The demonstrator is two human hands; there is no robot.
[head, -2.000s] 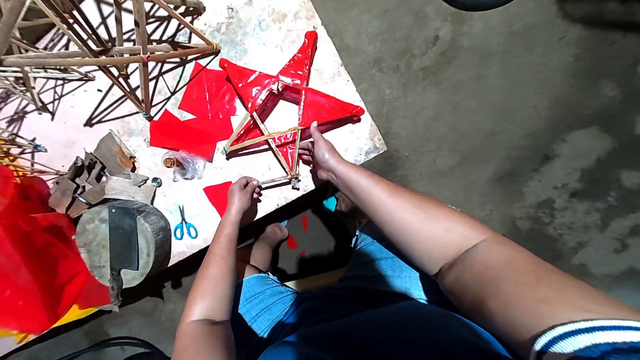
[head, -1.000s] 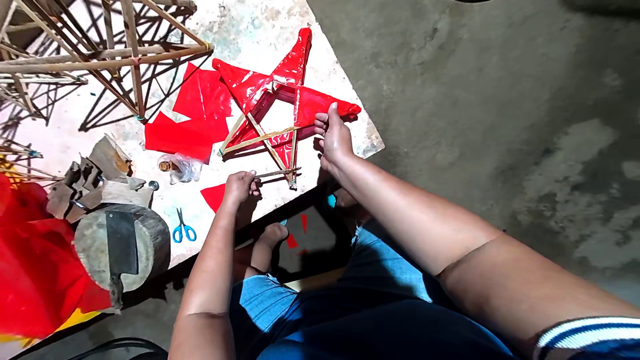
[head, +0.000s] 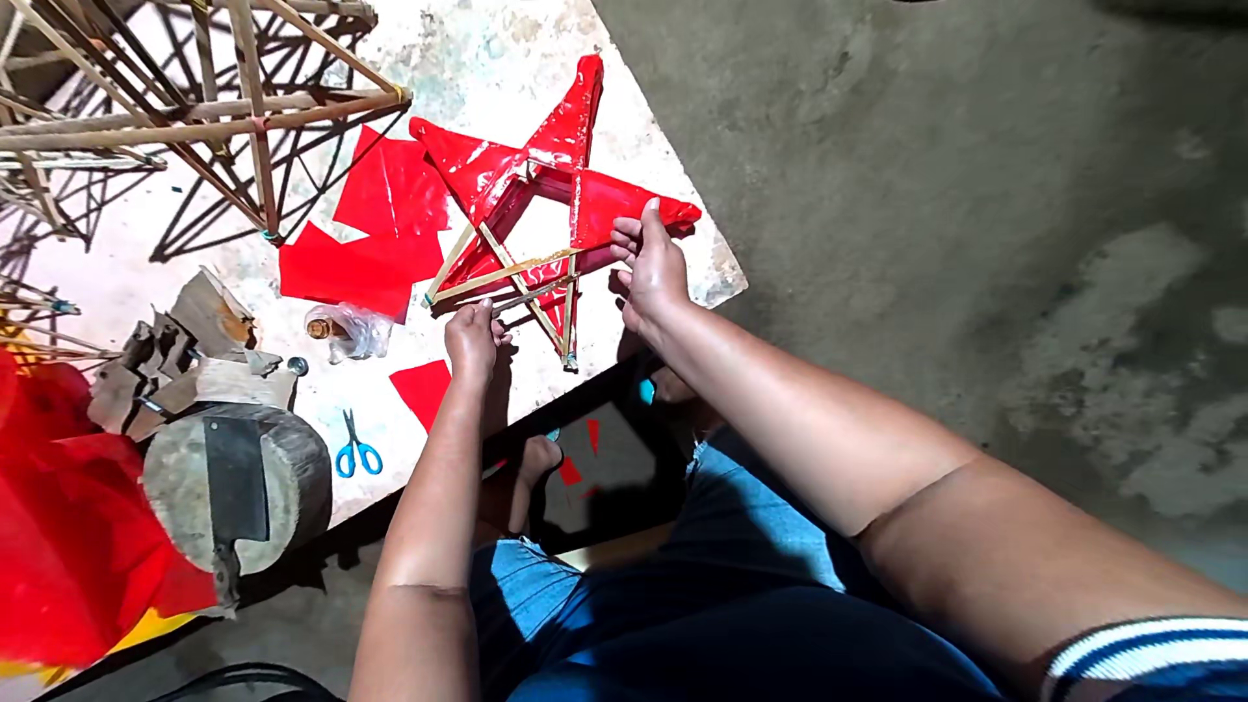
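A star-shaped frame of thin wooden or bamboo sticks (head: 502, 277) lies on the pale tabletop (head: 487, 49). Glossy red plastic film (head: 624, 210) covers its upper and right points; the lower sticks show bare. My left hand (head: 474, 341) is closed on a thin stick (head: 526, 295) that reaches across the lower part of the star. My right hand (head: 655, 255) is beside the star's right point, fingers apart and thumb up; whether its fingertips touch the film is unclear. Red film pieces (head: 395, 185) lie left of the star.
Blue-handled scissors (head: 358, 448) and a cleaver (head: 236, 478) on a round wooden block (head: 292, 468) are at lower left. Large stick frames (head: 258, 122) stand at upper left. A clear plastic bag (head: 363, 331) is near the star, and crumpled red film (head: 78, 517) fills the left edge.
My right hand has moved from the star's lower sticks to its right point. My left hand's stick has shifted from the star's bottom tip up across its lower part.
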